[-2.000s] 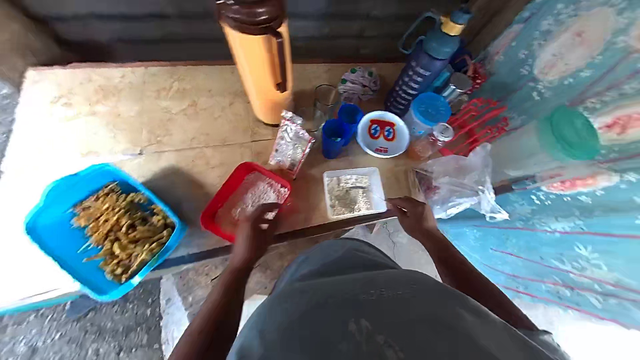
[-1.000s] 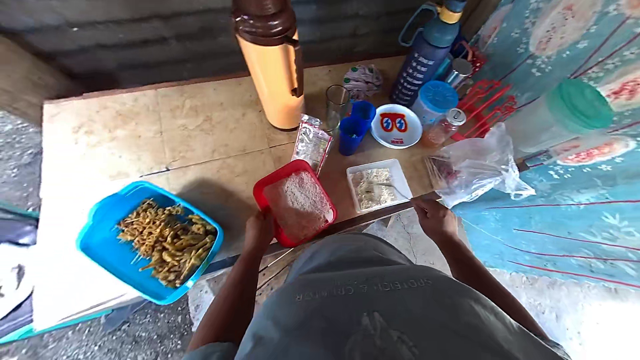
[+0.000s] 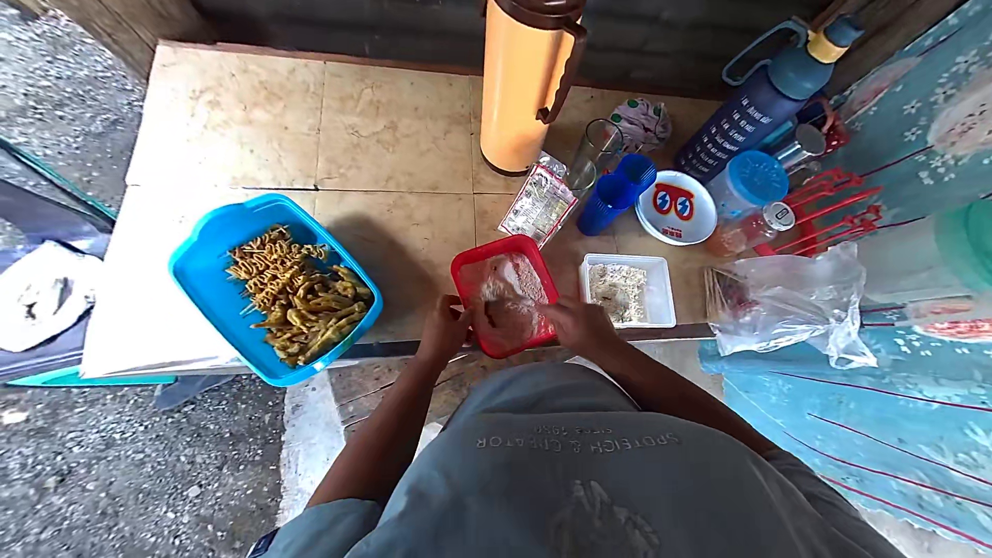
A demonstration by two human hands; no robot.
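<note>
My left hand (image 3: 446,329) grips the near left rim of a red plastic container (image 3: 465,271) that holds pale powder. My right hand (image 3: 577,325) is at the container's right side, its fingers closed on the handle of a spoon-like utensil (image 3: 508,298), blurred, whose other end lies in the powder. Right of it sits a white square tub (image 3: 660,291) with a coarser pale flour-like powder (image 3: 616,291). To the left, a blue plastic basin (image 3: 209,302) holds skewered food (image 3: 275,267) and a pile of yellowish-brown pieces (image 3: 314,314), perhaps chicken feet.
Behind the red container lie a foil packet (image 3: 540,203), an orange thermos (image 3: 519,93), blue cups (image 3: 608,203) and a glass (image 3: 597,151). At right are a bowl (image 3: 676,208), a large bottle (image 3: 744,108), a lidded jar (image 3: 748,182) and a plastic bag (image 3: 798,298). The table edge is close to my body.
My right hand has moved left from the white tub to the red container. The utensil seen in the white tub one second ago is no longer there. My left hand stays at the red container.
</note>
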